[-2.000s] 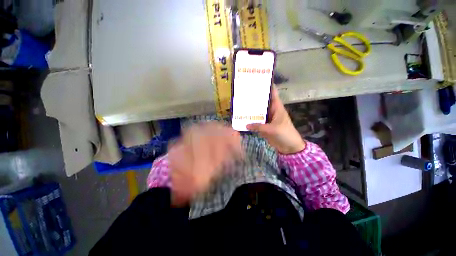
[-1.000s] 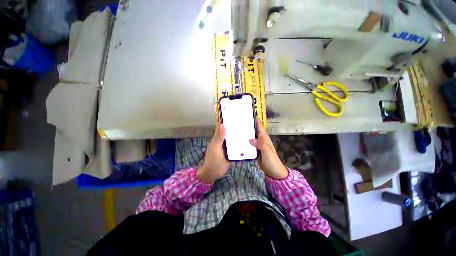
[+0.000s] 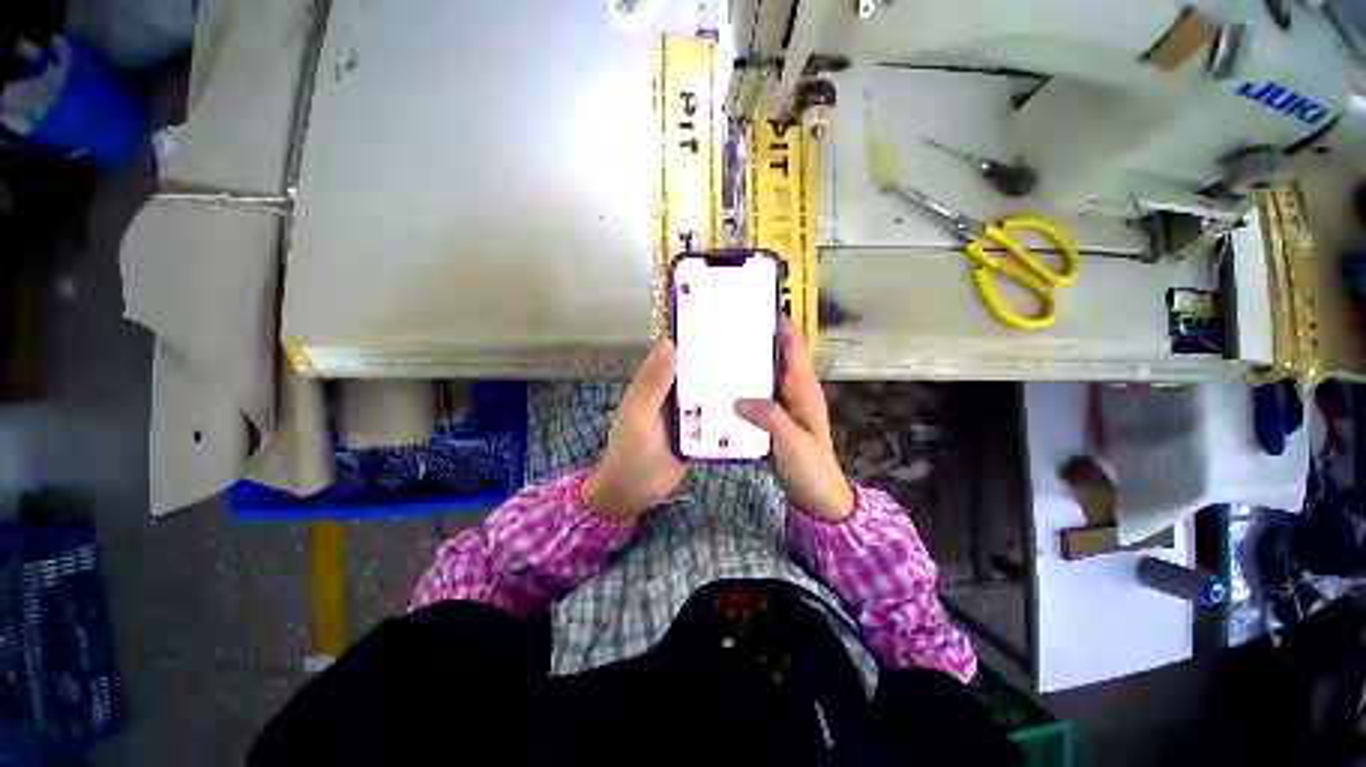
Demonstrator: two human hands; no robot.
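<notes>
A smartphone (image 3: 725,352) with a lit, mostly white screen is held upright at the table's front edge, over the lower end of the yellow PIT tape (image 3: 688,135). My left hand (image 3: 644,435) holds its left side. My right hand (image 3: 803,427) holds its right side, with the thumb over the lower right of the screen. The fingers behind the phone are hidden. Both sleeves are pink checked.
Yellow-handled scissors (image 3: 1022,270) and a thin dark-handled tool (image 3: 1007,176) lie right of the tape. The white JUKI machine (image 3: 1154,105) stands behind. Brown fabric panels (image 3: 217,330) hang at the left edge, near a blue bin (image 3: 450,477). A white shelf (image 3: 1109,629) is at right.
My left hand, blurred and off the phone two seconds ago, now holds its left side. Since one second ago the view has shifted slightly, and my right thumb has moved a little on the screen.
</notes>
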